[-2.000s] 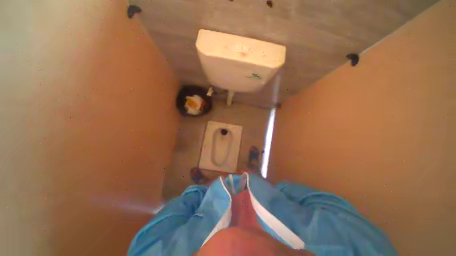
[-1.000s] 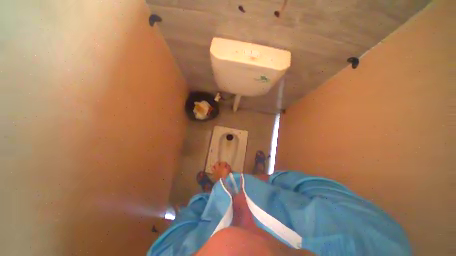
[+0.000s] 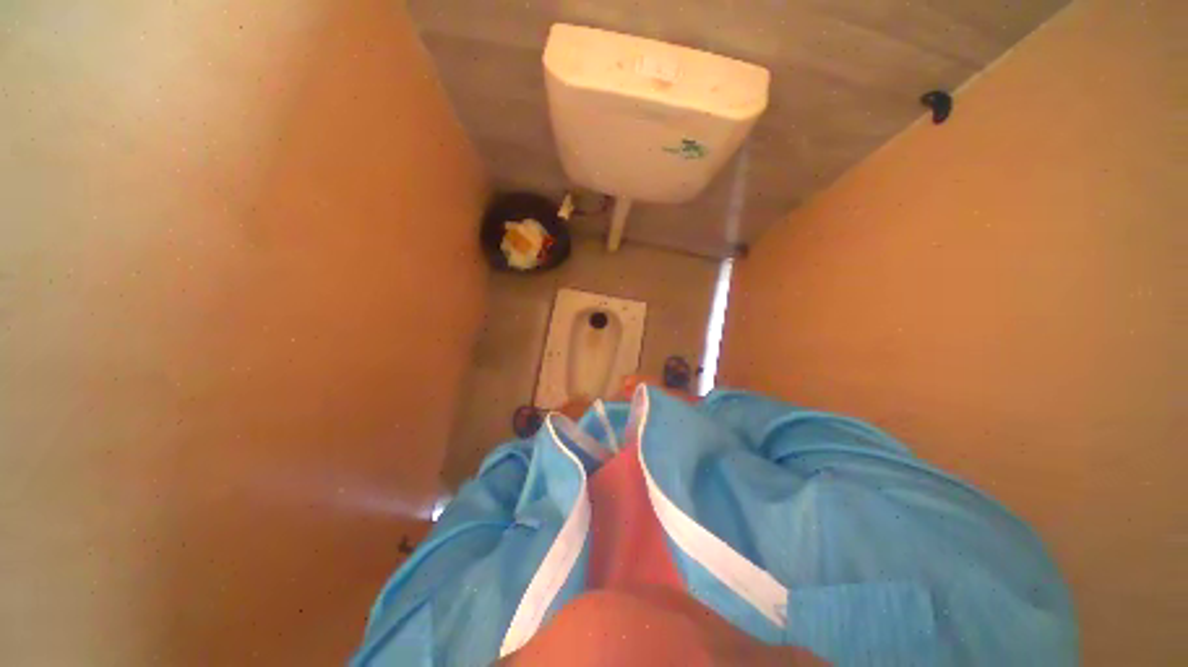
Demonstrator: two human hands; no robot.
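The squat toilet pan [image 3: 593,352] lies in the floor in front of me, a white rectangle with a dark drain hole at its far end. My light blue work jacket [image 3: 834,521] with white front edging hangs open over a pink shirt [image 3: 632,521]. Small patches of skin show at the jacket's lower front edge, over the near end of the pan. They may be parts of my hands, mostly hidden by the jacket; I cannot tell which hand or what they hold.
The white flush cistern [image 3: 645,124] is on the grey wall, with a pipe below. A round black waste bin [image 3: 493,235] with paper inside stands left of the pipe. Tan panels [image 3: 313,326] rise on both sides. A bright gap shows low on the right. Dark shoes [image 3: 678,371] flank the pan.
The cistern, bin and pan sit higher in the picture than one second ago, and more of the jacket and shirt shows. The hand seen over the pan then is now mostly hidden.
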